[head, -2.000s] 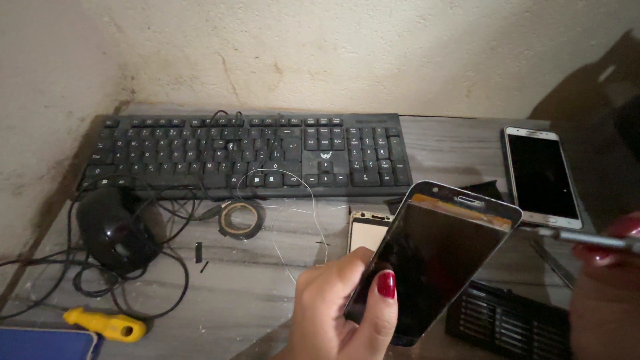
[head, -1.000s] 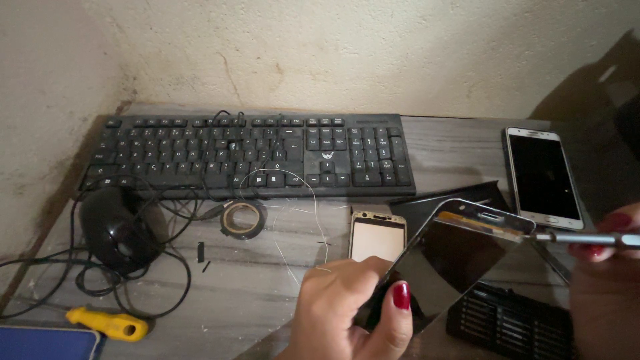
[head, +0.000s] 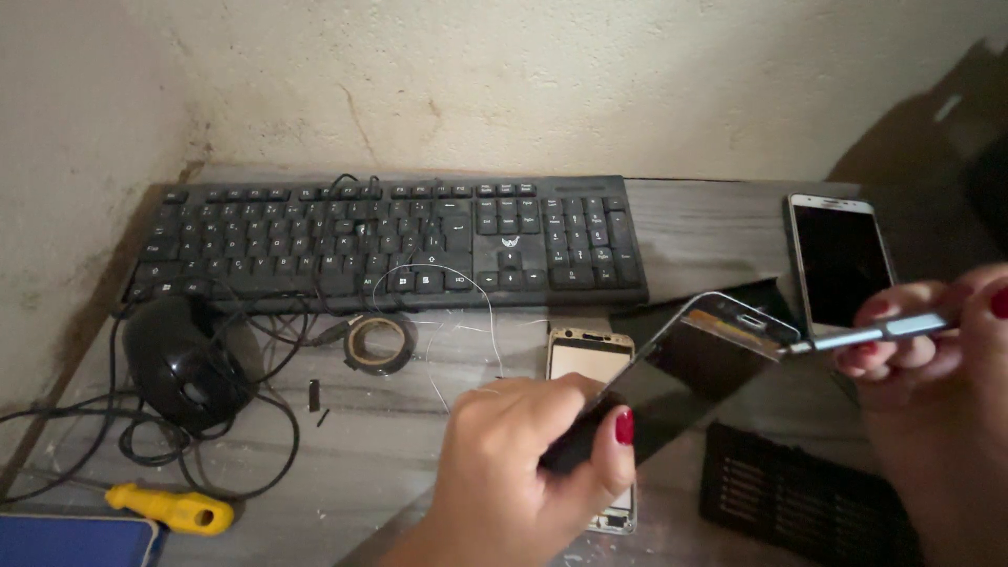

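My left hand [head: 528, 465] grips a dark smartphone screen assembly [head: 685, 378] by its lower left part, thumb on the front. The piece is tilted, and an orange-brown strip shows below its earpiece slot. In my right hand [head: 929, 339] is a slim silver precision screwdriver [head: 882, 332], held between the fingers. Its tip is at the upper right edge of the screen assembly, by the end of the strip; whether it touches cannot be told. Behind my left hand lies a phone frame [head: 591, 354] with a pale middle, partly hidden.
A black keyboard [head: 394, 244] lies along the wall. To its left front are a mouse [head: 185, 362] with tangled cable, a tape roll [head: 379, 344] and a yellow-handled screwdriver [head: 169, 508]. A white phone [head: 843, 252] and a black bit case [head: 795, 496] lie at right.
The screen assembly has turned and tilted in my left hand since the first frame, uncovering more of the phone frame behind it. My right hand has shifted left, into fuller view, still holding the screwdriver.
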